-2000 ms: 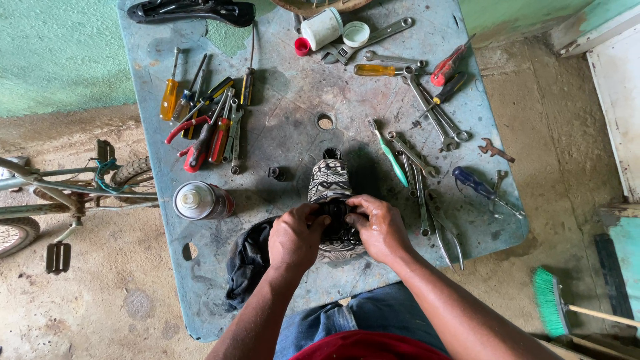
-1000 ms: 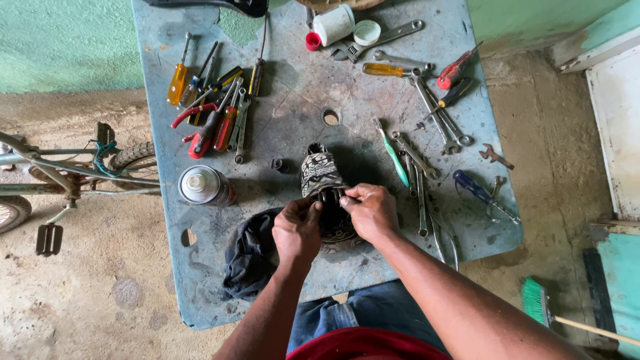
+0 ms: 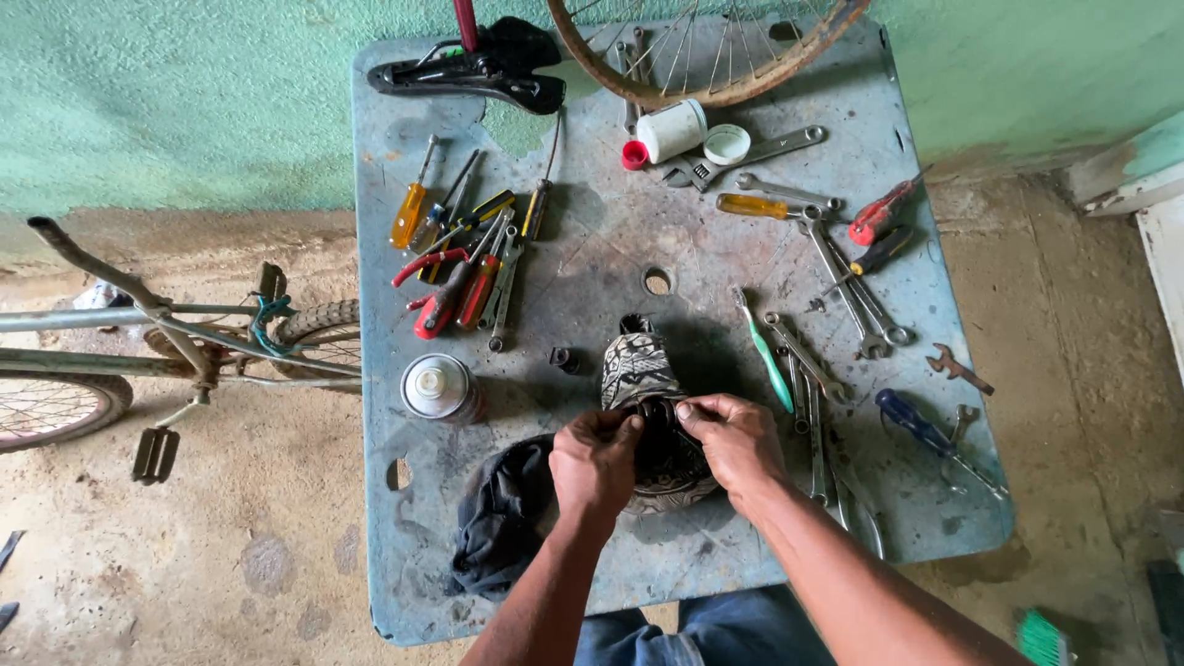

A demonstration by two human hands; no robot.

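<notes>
A black-and-white patterned cap (image 3: 638, 363) lies on the blue table with dark parts (image 3: 659, 421) inside its opening. My left hand (image 3: 594, 462) pinches the left side of the opening, thumb and finger together. My right hand (image 3: 735, 442) pinches its right side; whether the fingertips hold the fabric or a dark part cannot be told. A black cloth (image 3: 507, 518) is beside my left wrist. A small black cylindrical part (image 3: 564, 359) stands up and left of the cap. The toothbrush (image 3: 766, 356) with a green handle lies to the right.
Screwdrivers and pliers (image 3: 440, 301) lie left, near a spray can (image 3: 435, 388). Several wrenches (image 3: 816, 435) lie right. A bicycle saddle (image 3: 481, 79), a white container (image 3: 672, 131), an adjustable wrench (image 3: 749, 157) and a rusty wheel rim (image 3: 712, 97) are at the far side. A bicycle (image 3: 185, 338) stands left of the table (image 3: 375, 555).
Both hands stay at the cap's opening, with small shifts of the fingers. The view has tilted so that more of the wheel and saddle shows.
</notes>
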